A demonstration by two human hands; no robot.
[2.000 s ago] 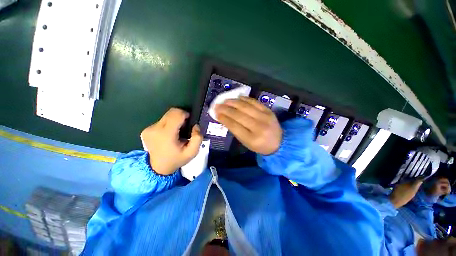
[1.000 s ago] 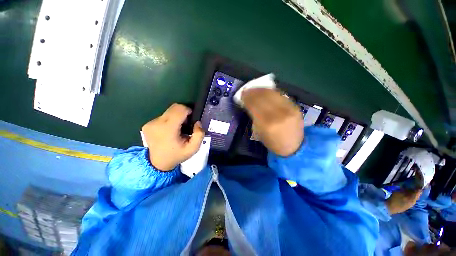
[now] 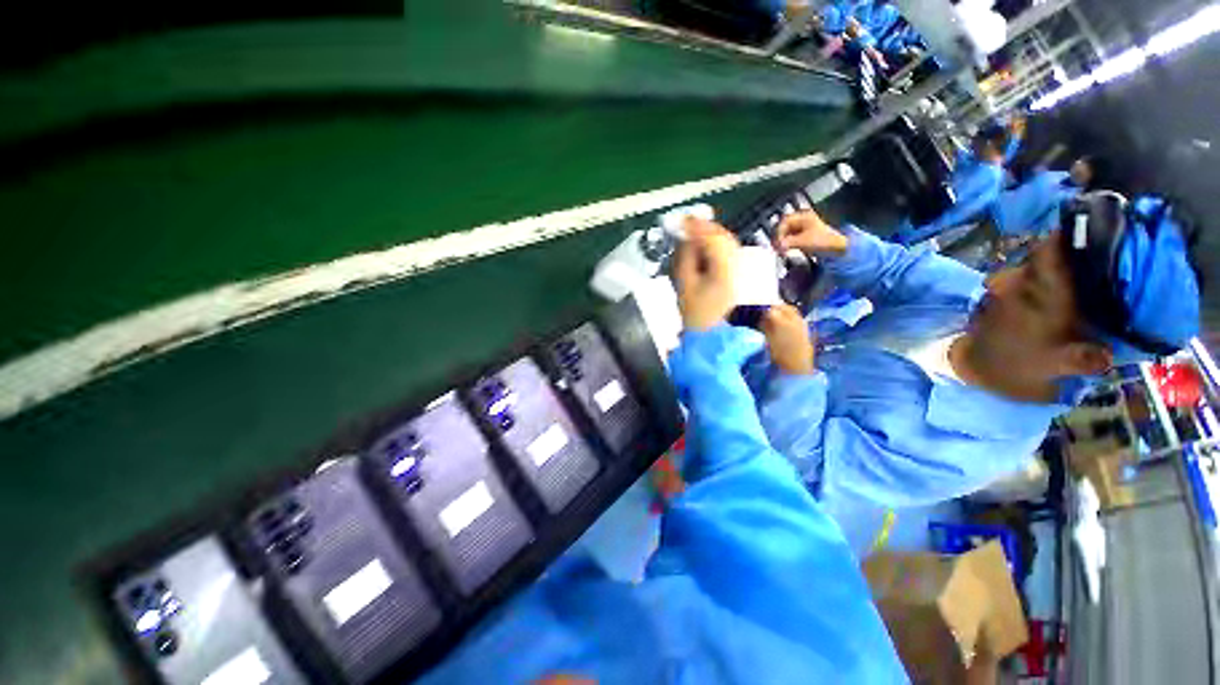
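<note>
A black tray (image 3: 542, 538) lies diagonally from lower left to centre. It holds several phones side by side, backs up, with dark round lenses at the upper ends and white labels; one grey phone (image 3: 462, 502) is mid-tray. My right hand (image 3: 705, 277) is past the tray's far right end, fingers closed at a small white wipe (image 3: 685, 216), partly blurred. The hand is beside the white container (image 3: 624, 266), which lies on its side. Whether they touch is unclear. My left hand is not in view.
A person in a blue smock (image 3: 923, 402) sits close at the right, hands near mine, with a white sheet (image 3: 756, 276) between them. A chipped white metal edge (image 3: 321, 277) borders the green conveyor. An open cardboard box (image 3: 983, 602) stands lower right.
The view has swung right along the line. My right hand has left the phones with the wipe and reached out to the container. My left hand and the dotted sheets have left the picture.
</note>
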